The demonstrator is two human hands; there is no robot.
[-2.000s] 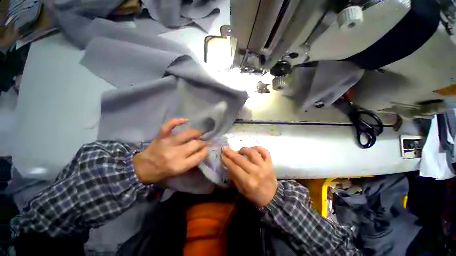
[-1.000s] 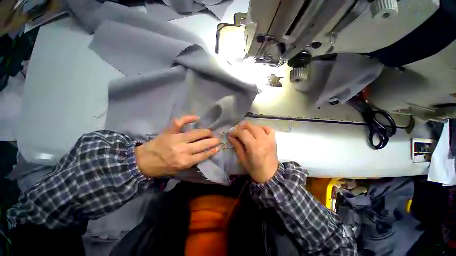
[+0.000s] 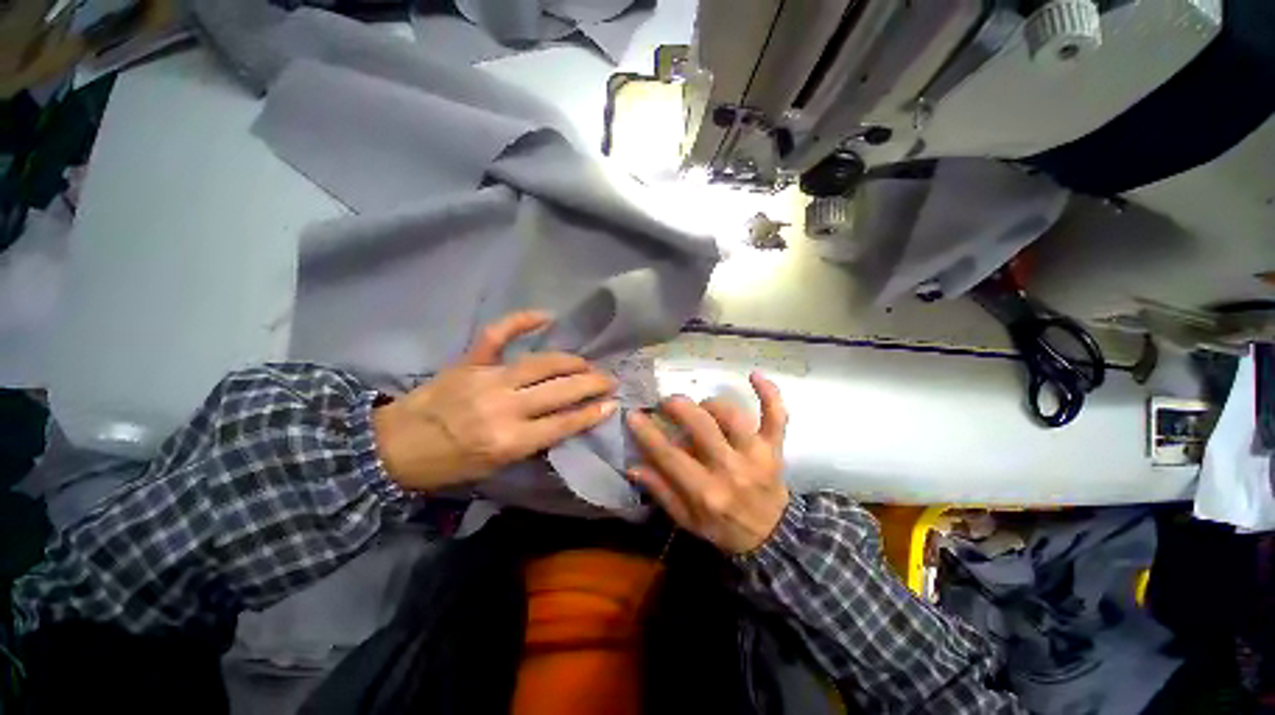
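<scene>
A large grey garment panel (image 3: 406, 273) lies folded and rumpled on the white table, left of the needle area. My left hand (image 3: 496, 419) lies flat on its near part, thumb apart from the fingers. My right hand (image 3: 720, 468) is just right of it, fingers spread, with its left fingertips touching the cloth near the table's front edge. A pointed corner of cloth hangs at that edge between my hands. The fingers hide part of the cloth there. No pinch on the cloth is visible.
The cream sewing machine head (image 3: 965, 84) stands at the upper right, its lamp bright at the needle. Scissors with black handles (image 3: 1059, 366) lie under the arm beside a grey cloth piece (image 3: 965, 224). A yellow-rimmed bin (image 3: 923, 552) with dark cloth is below the table edge.
Against a second ago, my right hand has moved slightly down and its fingers have spread. Earlier its fingertips were bunched on the cloth. My left hand has barely moved.
</scene>
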